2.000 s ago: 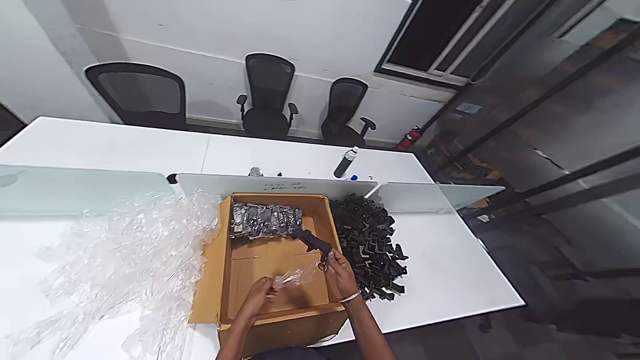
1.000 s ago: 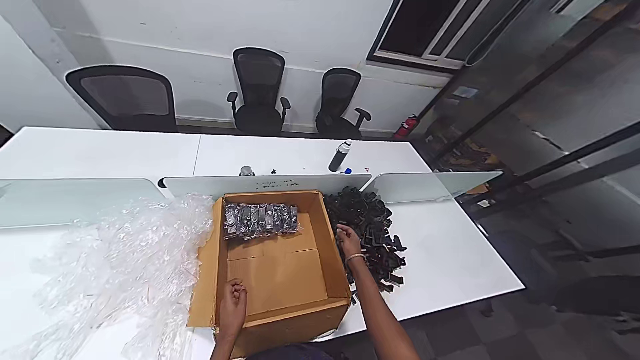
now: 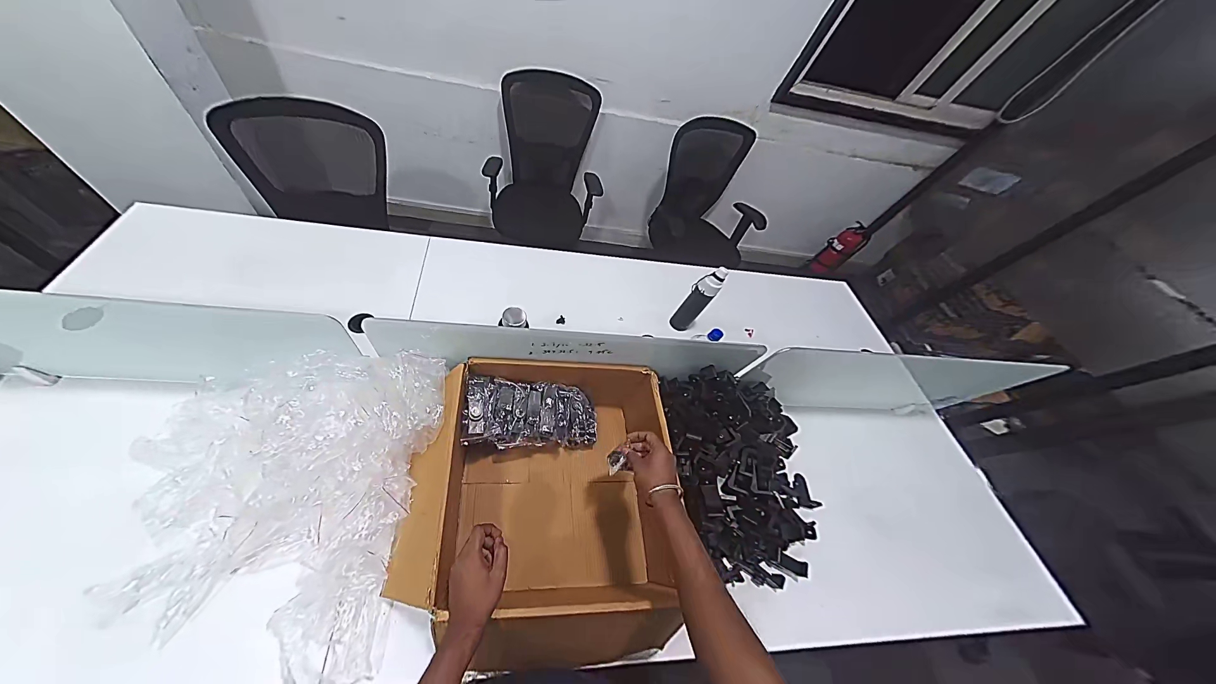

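Observation:
An open cardboard box [image 3: 551,622] stands before me, with a row of dark parts in clear plastic wrap [image 3: 528,414] at its far left inside. My right hand [image 3: 648,460] is over the box's right side, its fingers closed on a small wrapped item [image 3: 619,460], partly hidden by the fingers. Over the near left part of the box is my left hand [image 3: 479,576], fingers curled; whether something small is in it cannot be told. A heap of black plastic parts [image 3: 746,465] lies against the box's right side. To the left spreads a pile of clear plastic bags [image 3: 294,475].
Frosted glass dividers [image 3: 171,332] run across the white table [image 3: 912,541] behind the box. Beyond them stand a dark bottle [image 3: 698,299], a small jar [image 3: 514,317] and a blue cap [image 3: 714,334]. Several office chairs [image 3: 546,142] are at the far side.
Two seconds ago my hands held a black part and a clear bag over the box. My right hand then went to the black heap and is now back over the box with a small wrapped item.

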